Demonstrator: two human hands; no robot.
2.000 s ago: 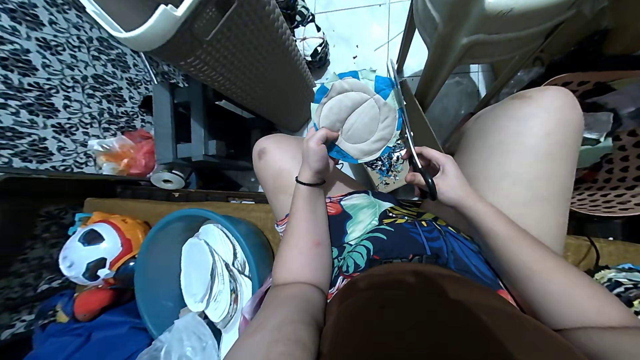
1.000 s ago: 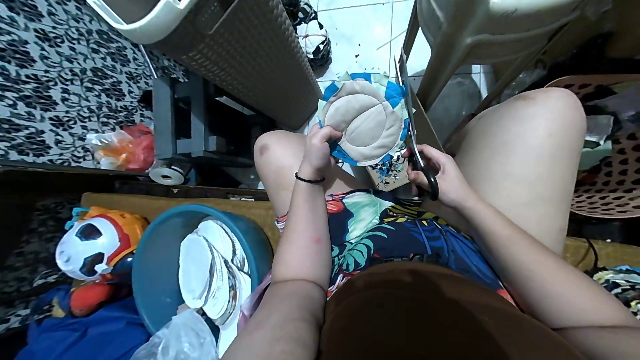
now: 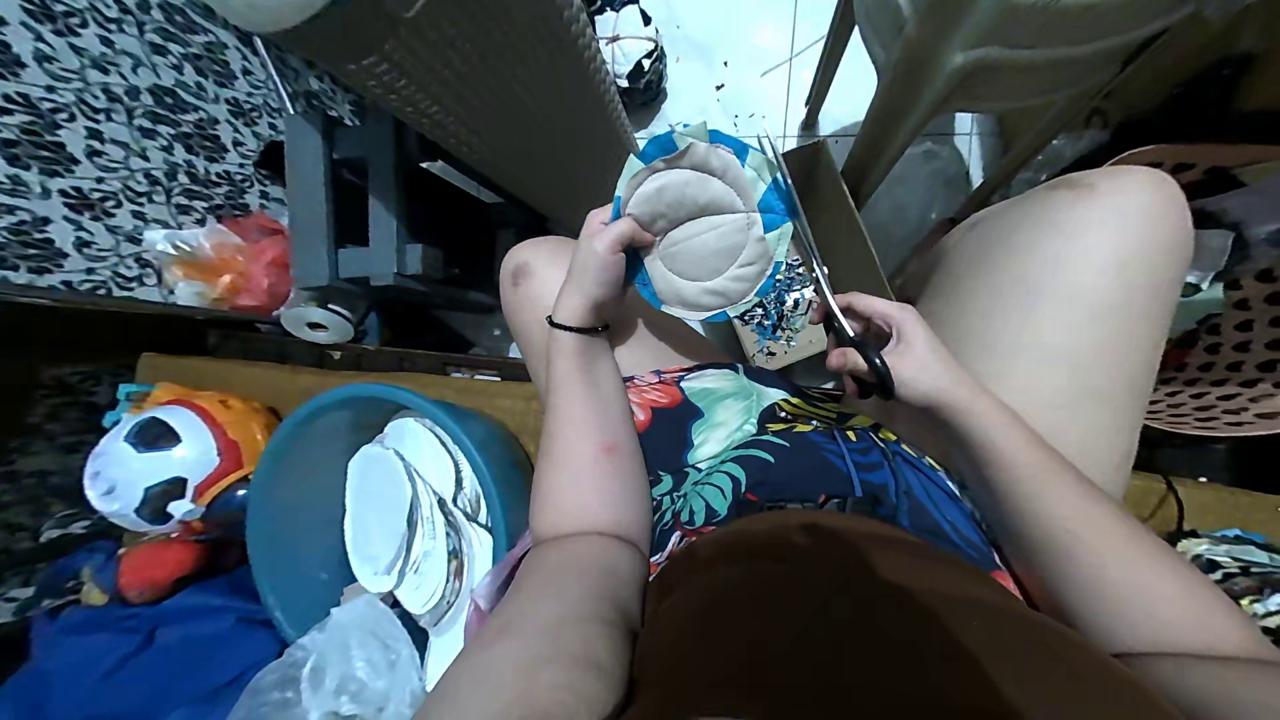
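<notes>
My left hand (image 3: 600, 262) grips the left edge of a round, padded piece of stitched fabric (image 3: 700, 235), beige in the middle with a rim of blue and pale pointed flaps. At its right edge are long-bladed scissors (image 3: 815, 265) with black handles, held in my right hand (image 3: 885, 350). Their blades point up and away from me, only slightly apart. Below the fabric, between my legs, a cardboard box (image 3: 850, 225) holds small blue, black and white scraps (image 3: 778, 315).
A teal tub (image 3: 390, 395) with stacked white oval pieces (image 3: 385, 515) stands at left, beside a soccer-ball-patterned toy (image 3: 155, 465). A woven-textured bin (image 3: 490, 100) and plastic chair (image 3: 930, 90) stand ahead. A perforated pink basket (image 3: 1215, 375) is at right.
The round fabric has turned a little in my left hand. My right hand keeps the scissors at its right edge.
</notes>
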